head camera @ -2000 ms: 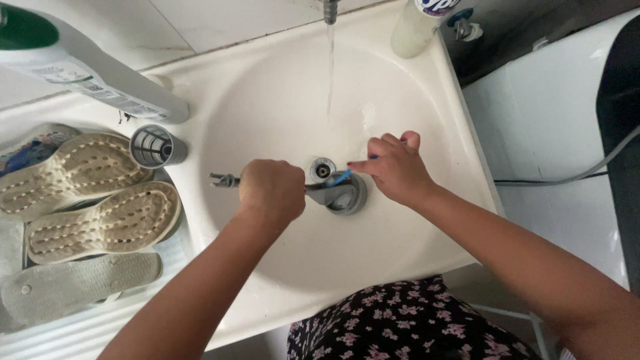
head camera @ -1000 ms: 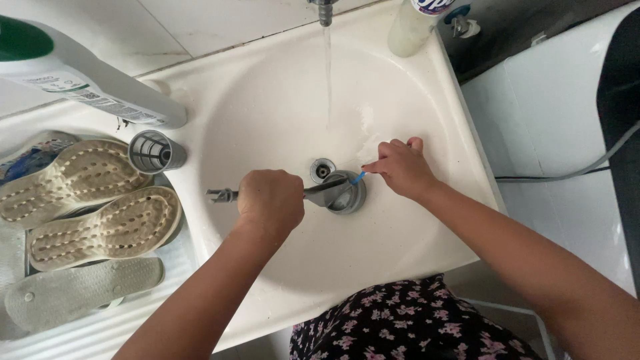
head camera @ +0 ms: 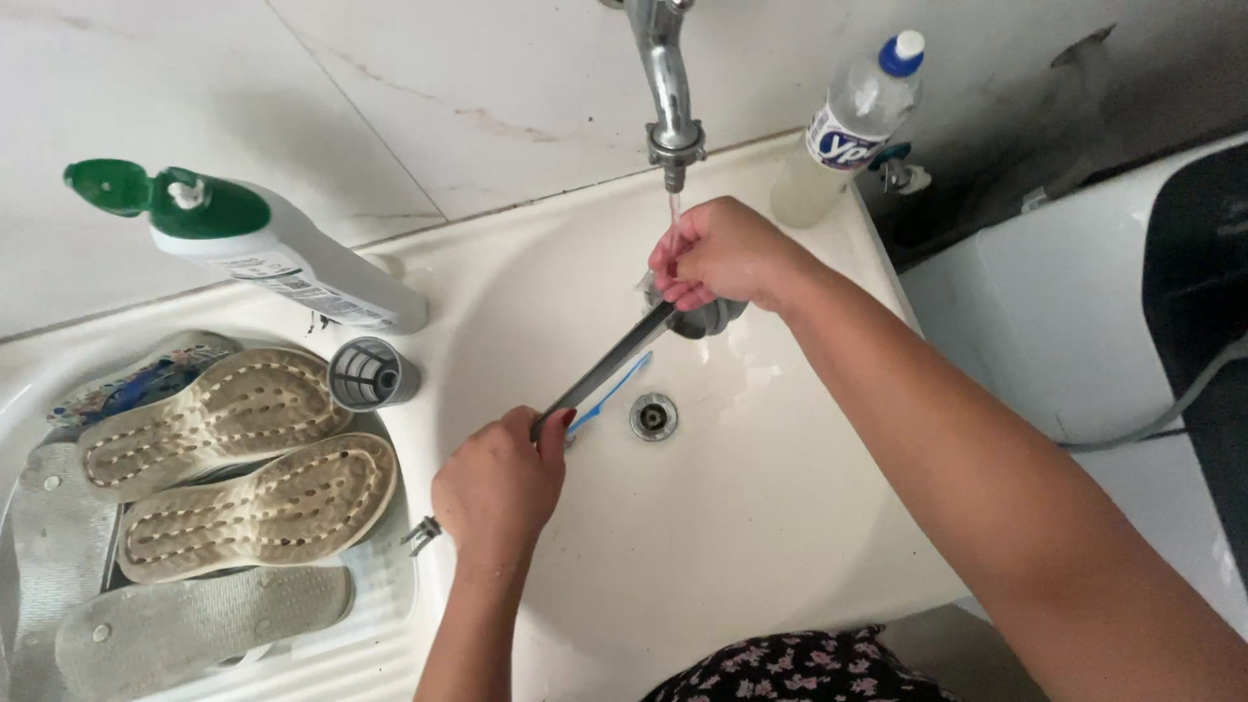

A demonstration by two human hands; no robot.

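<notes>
My left hand (head camera: pixel 502 478) grips a long dark-grey plastic part (head camera: pixel 609 361) that slants up across the white sink basin (head camera: pixel 780 468). Its near tip, with small prongs, sticks out past my wrist; its wide round grey end (head camera: pixel 704 320) is partly hidden beneath my right hand. Under the running chrome tap (head camera: pixel 673 127), my right hand (head camera: pixel 717 253) has its fingers bent in the water, at the upper end of the part; whether they grip it cannot be told. A thin blue tool (head camera: pixel 614 390), perhaps a small brush, lies in the basin near the drain (head camera: pixel 653 416).
A grey plastic cup-like part (head camera: pixel 373 373) stands on the ledge left of the basin. Behind it is a white bottle (head camera: pixel 322 273) with an open green cap. Sandals (head camera: pixel 263 507) fill the left compartment. A clear bottle with a blue-and-white cap (head camera: pixel 843 146) stands at the back right corner.
My right hand has moved from the blue tool up into the tap water. The blue tool, earlier in that hand, now lies in the basin. The grey part's round end has moved toward the tap.
</notes>
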